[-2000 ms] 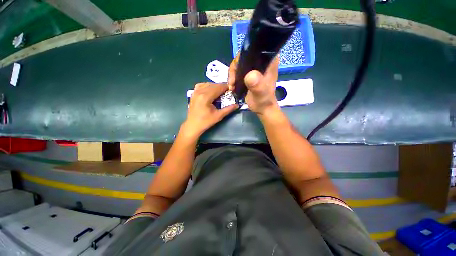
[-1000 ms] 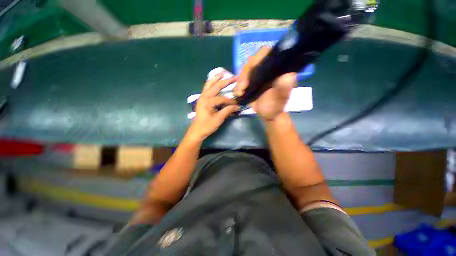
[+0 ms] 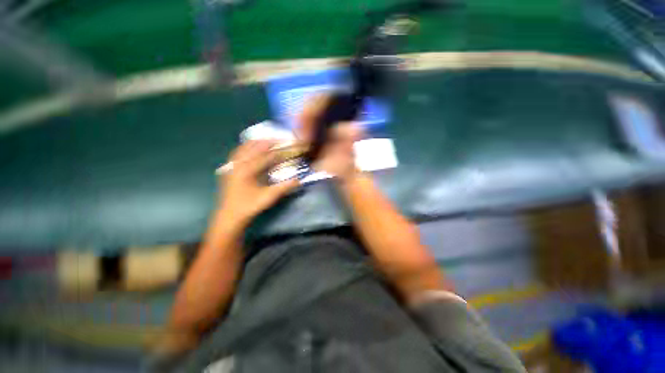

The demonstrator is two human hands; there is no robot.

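Observation:
The frame is badly blurred. My right hand (image 3: 332,146) holds the black electric screwdriver (image 3: 363,80), which leans up and away in front of the blue bin. My left hand (image 3: 251,178) is at the left part of the white fixture (image 3: 376,154), its fingers around a small whitish plug unit (image 3: 286,170). Whether the fingers grip the unit or only touch it is unclear. The screwdriver's lower end is near the unit; its bit cannot be made out. A white cover (image 3: 261,132) lies just behind my left fingers.
The light-blue parts bin (image 3: 281,98) stands behind the fixture, partly hidden by the screwdriver. A pale flat object (image 3: 636,125) lies at the right of the dark green bench (image 3: 481,138). The brighter green conveyor (image 3: 292,33) runs behind. Cartons (image 3: 152,268) are below at left.
The view has shifted, so the bench things appear further left and lower. The screwdriver stands more upright than one second ago. The pale object at right has come into view.

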